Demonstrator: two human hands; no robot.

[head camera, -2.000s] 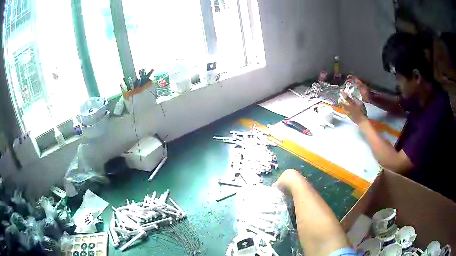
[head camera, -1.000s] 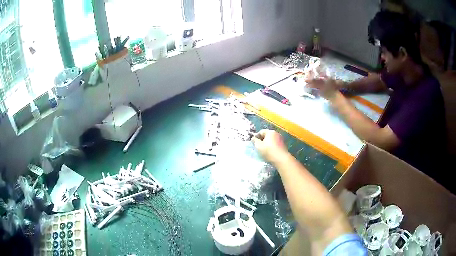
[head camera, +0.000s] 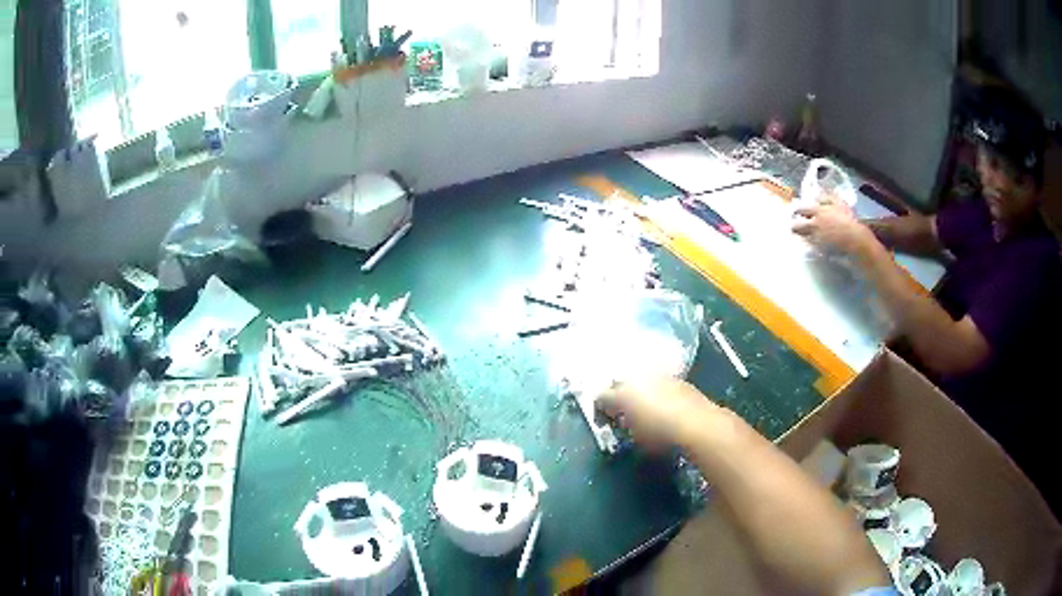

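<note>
My right hand [head camera: 638, 413] reaches across the bench at the front edge of a clear plastic bag [head camera: 664, 332] holding white sticks. The hand is blurred and its fingertips are washed out, so its grip cannot be told. Two round white housings [head camera: 487, 498] stand side by side near the front edge, each with a black square and a white stick at its right side; the other housing [head camera: 353, 538] is to the left. A heap of white antennas [head camera: 344, 349] with thin dark leads lies left of centre. My left hand is not in view.
A punched tray [head camera: 219, 489] with black rings is at the left, scissors [head camera: 175, 565] at its lower end. A carton [head camera: 932, 408] of white housings stands at the right. Orange tape [head camera: 745, 291] crosses the bench. A person in purple [head camera: 1002, 279] works at the far right.
The view has shifted, bringing two housings and the tray fully into view. My right hand has moved from the far side of the bag to its front. A loose white stick now shows right of the bag.
</note>
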